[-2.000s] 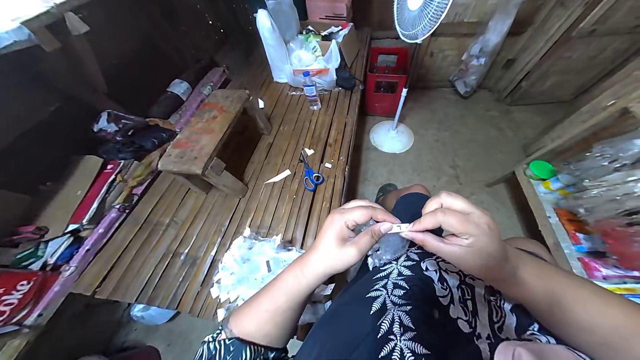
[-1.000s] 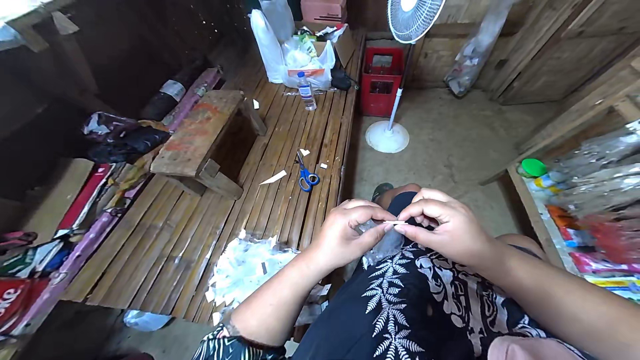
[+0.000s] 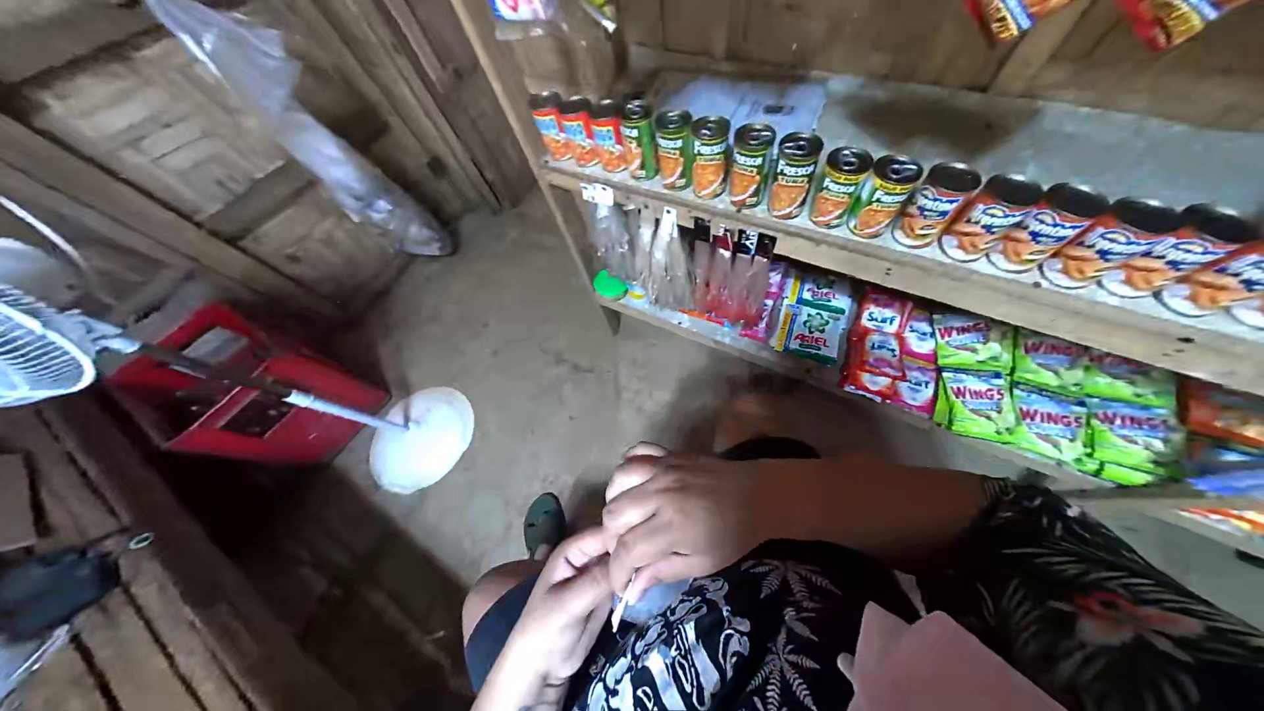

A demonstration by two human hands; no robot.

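Observation:
Both hands meet over my lap, low in the middle of the view. My left hand (image 3: 568, 612) pinches a small pale piece (image 3: 622, 604), perhaps paper, that pokes down between the fingers. My right hand (image 3: 676, 513) lies against it from the other side, fingers curled on the same piece. Its exact shape is hidden by the fingers. A translucent plastic bag (image 3: 657, 597) rests on the patterned black cloth (image 3: 780, 632) just beneath the hands.
Wooden shelves on the right hold food cans (image 3: 752, 166) and detergent packets (image 3: 1052, 425). On the left stand a white fan (image 3: 39, 341) with a round base (image 3: 423, 439), a red crate (image 3: 247, 395) and a slatted wooden platform (image 3: 168, 612). A sandal (image 3: 544, 523) is on the concrete floor.
The view has swung strongly to the right, so the shelves show and the scissors and paper pieces are out of sight. The hands stay together, with the right one now more over the left.

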